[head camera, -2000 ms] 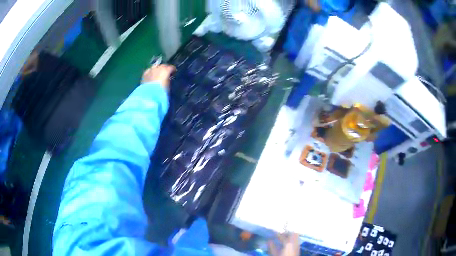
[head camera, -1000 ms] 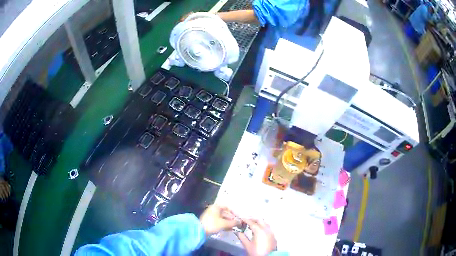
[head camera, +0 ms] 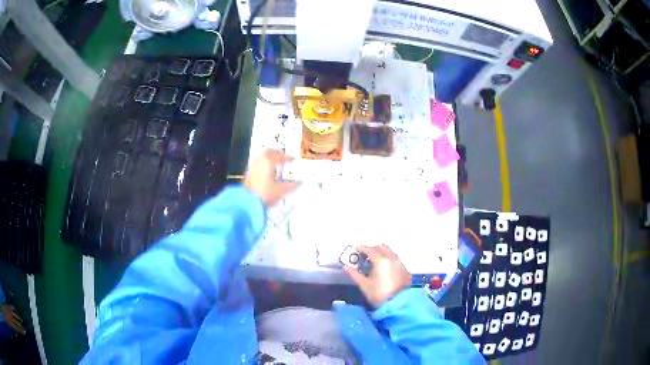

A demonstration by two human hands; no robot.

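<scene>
My right hand (head camera: 385, 276) is at the front of the white table (head camera: 321, 214) and grips a small square housing (head camera: 353, 258), pale with a dark round centre, at its fingertips. My left hand (head camera: 266, 178) is over the table's left part, just short of the press head. Something small and pale shows at its fingertips, but blur and glare hide what it is. The brassy press head (head camera: 323, 116) sits over one orange-brown fixture (head camera: 312, 151). A second fixture (head camera: 372, 140) with a dark centre lies to its right.
A black blister tray (head camera: 121, 164) is at the left, with a white fan (head camera: 162, 13) beyond it. A tray of white squares (head camera: 507, 285) is at the lower right. Pink notes (head camera: 442, 197) line the table's right edge. A red button (head camera: 436, 283) is at the front right corner. The control panel (head camera: 513, 65) is at the upper right.
The view has swung to the right. My hands, together over the table's front a second ago, are now apart: the left is nearer the press head, the right holds the housing at the front.
</scene>
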